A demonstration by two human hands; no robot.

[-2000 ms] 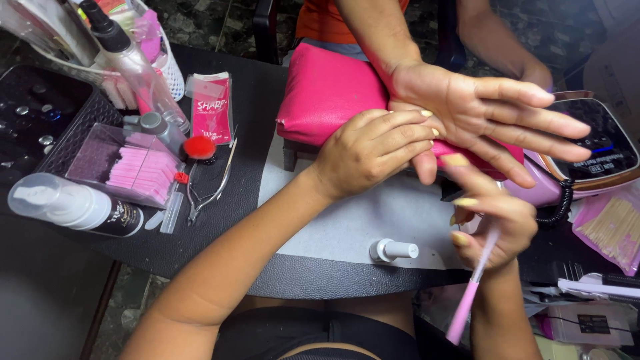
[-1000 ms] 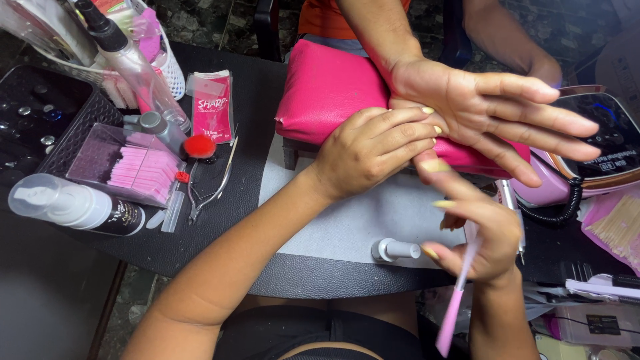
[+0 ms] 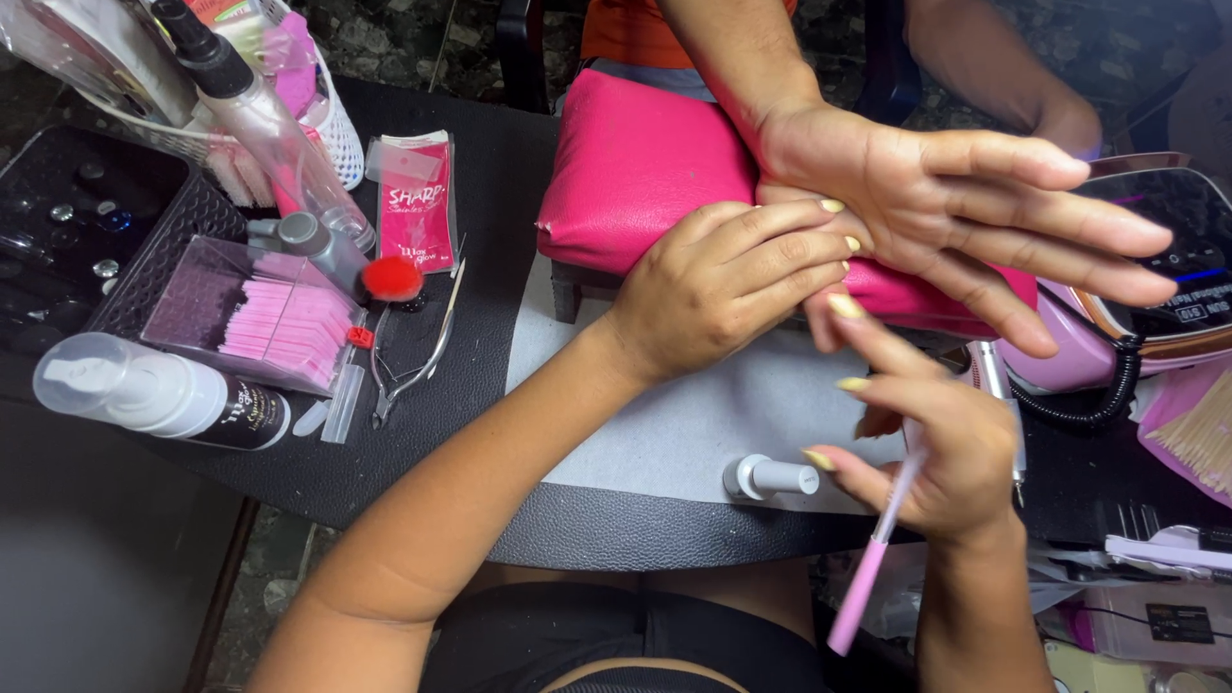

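Observation:
My left hand (image 3: 727, 284) lies over the base of another person's upturned hand (image 3: 895, 192), its fingers closed around the thumb area. That hand rests on a pink padded hand rest (image 3: 645, 164), fingers spread. My right hand (image 3: 929, 443), slightly blurred, touches the tip of the person's thumb with its index finger. A pink-handled slim brush or tool (image 3: 859, 592) is held in the same hand, pointing down; its upper end is hidden. A grey-white nail polish bottle (image 3: 770, 476) lies on the white paper sheet (image 3: 635, 433), left of my right hand.
On the left are cuticle nippers (image 3: 409, 371), a red-topped brush (image 3: 393, 278), a clear box of pink sticks (image 3: 279, 318), a foam pump bottle (image 3: 164, 390) and a white basket (image 3: 337, 125). A nail lamp (image 3: 1184, 231), an electric file (image 3: 996, 385) and wooden sticks (image 3: 1198, 423) are on the right.
The fingers of my right hand have shifted at the person's thumb, and the pink tool has swung in its hold. My left hand has stayed in place.

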